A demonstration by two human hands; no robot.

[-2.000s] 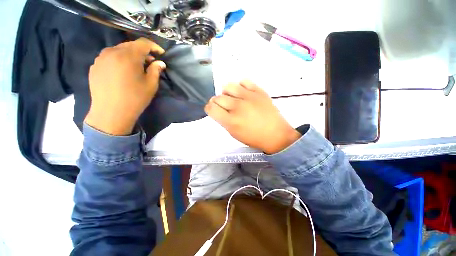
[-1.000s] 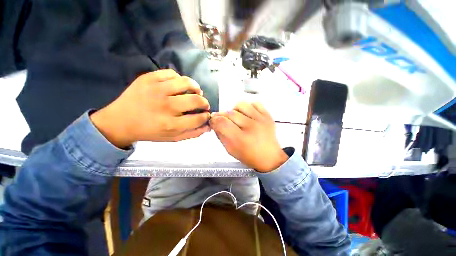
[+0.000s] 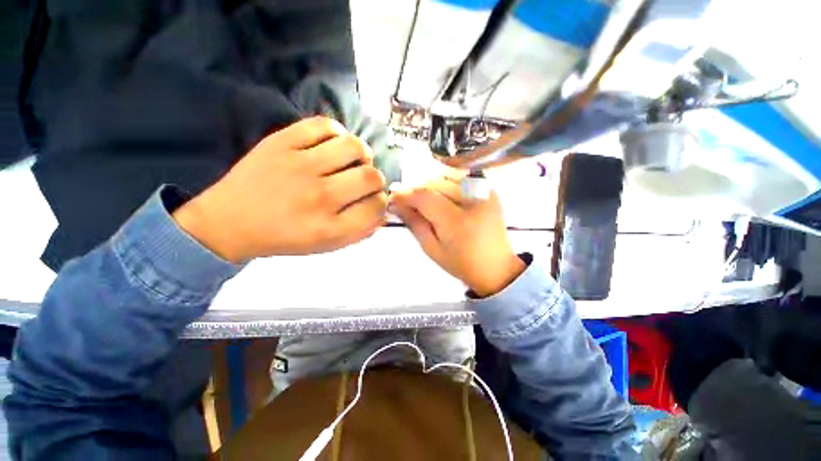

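A large black garment panel [image 3: 171, 90] covers the left side of the white table, left of the sewing machine's needle area [image 3: 446, 131]. My left hand [image 3: 302, 189] lies over the panel's right part, its fingers curled and pinching the cloth edge. My right hand [image 3: 459, 225] is just right of it, fingertips almost touching the left ones, close in front of the needle area. Its fingers are bent; whether they pinch the cloth edge is hidden. The machine head partly overlaps the view above my right fingers.
A black smartphone [image 3: 587, 225] lies on the table right of my right hand. A measuring tape [image 3: 333, 325] runs along the table's front edge. A blue bin [image 3: 612, 356] and a red stool [image 3: 648, 365] stand below, at right. A white earphone cable [image 3: 363, 369] hangs over my chest.
Since the earliest frame, my hands have come together near the needle area and the view has shifted. Over the last second, my right hand has moved slightly up and right, under the machine head.
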